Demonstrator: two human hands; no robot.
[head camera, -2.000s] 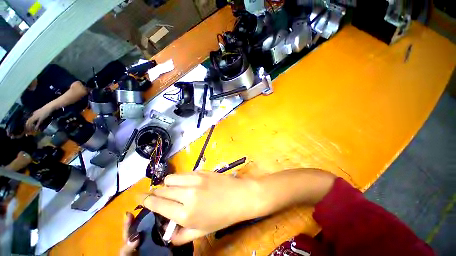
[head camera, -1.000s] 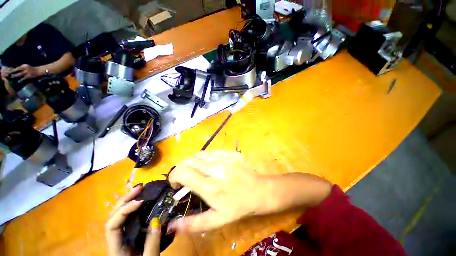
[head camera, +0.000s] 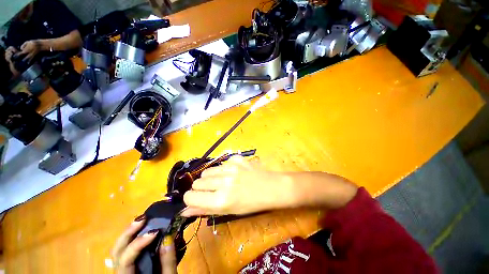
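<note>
My left hand (head camera: 143, 247) holds the black cover (head camera: 161, 213) at the lower left, with a yellow tip on the thumb. Wires and a board edge show on the cover's right side. My right hand (head camera: 228, 188) is at the round black body (head camera: 181, 172), just above the cover, its fingertips bent in at the wires. Whether they pinch a wire is hidden. Lead wires (head camera: 206, 165) in orange and dark colours run from the body. A thin dark rod (head camera: 227, 134) with a white end lies behind the body.
A smaller black ring (head camera: 150, 111) with a dangling wired module lies near the white sheet (head camera: 124, 140). Silver and black units (head camera: 262, 67) stand along the sheet. A black block with a silver bracket (head camera: 417, 47) is at the far right. A person in dark clothing works opposite.
The cover has turned so its smooth outside shows more, and the round body with its wires is now visible above it. My right hand has shifted onto the body; the white piece near its fingers is gone from view.
</note>
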